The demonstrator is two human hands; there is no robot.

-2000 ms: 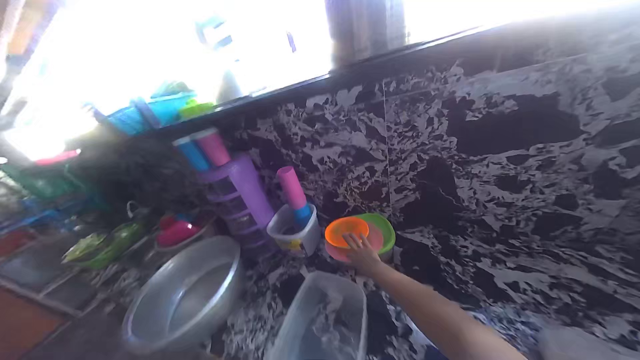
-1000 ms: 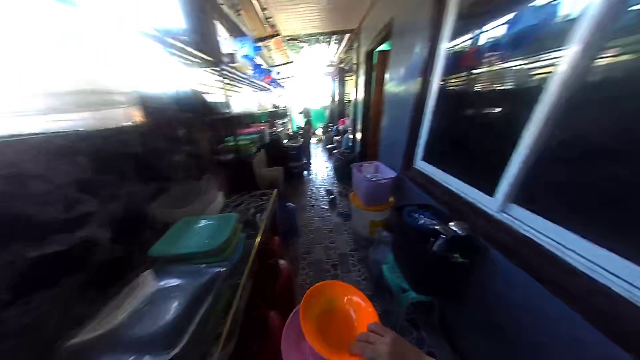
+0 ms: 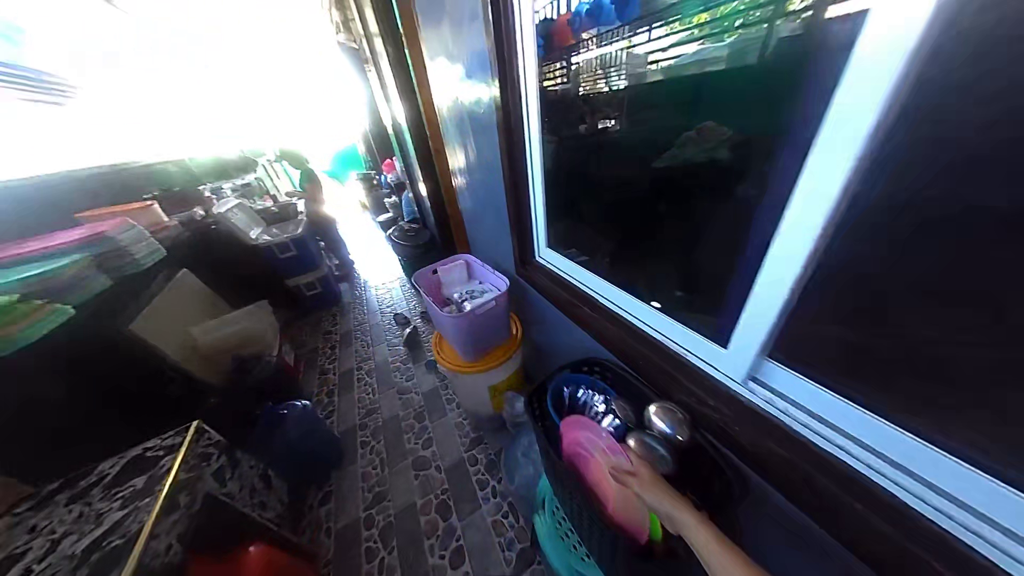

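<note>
My right hand [image 3: 640, 476] reaches in from the lower right, with its fingers on the rim of a pink plastic bowl [image 3: 592, 456]. The bowl is tilted inside a black plastic basket [image 3: 552, 456] beside the wall. A bit of bright green plastic [image 3: 655, 526] shows under the bowl's lower edge. Next to the bowl in the basket are a blue colander [image 3: 578, 394] and rounded shiny metal items [image 3: 666, 421]. Motion blur hides the exact finger contact. My left hand is out of view.
A turquoise perforated basket [image 3: 556, 532] stands by the black one. Beyond, a purple bin [image 3: 472, 312] sits on a bucket with a yellow lid [image 3: 480, 360]. A marble-patterned counter [image 3: 72, 496] is at lower left. A person [image 3: 316, 208] stands farther down the walkway.
My right hand was at an orange bowl by the patterned wall, then held it over the walkway. Now it is at the black basket with the pink bowl. The view has swung right.
</note>
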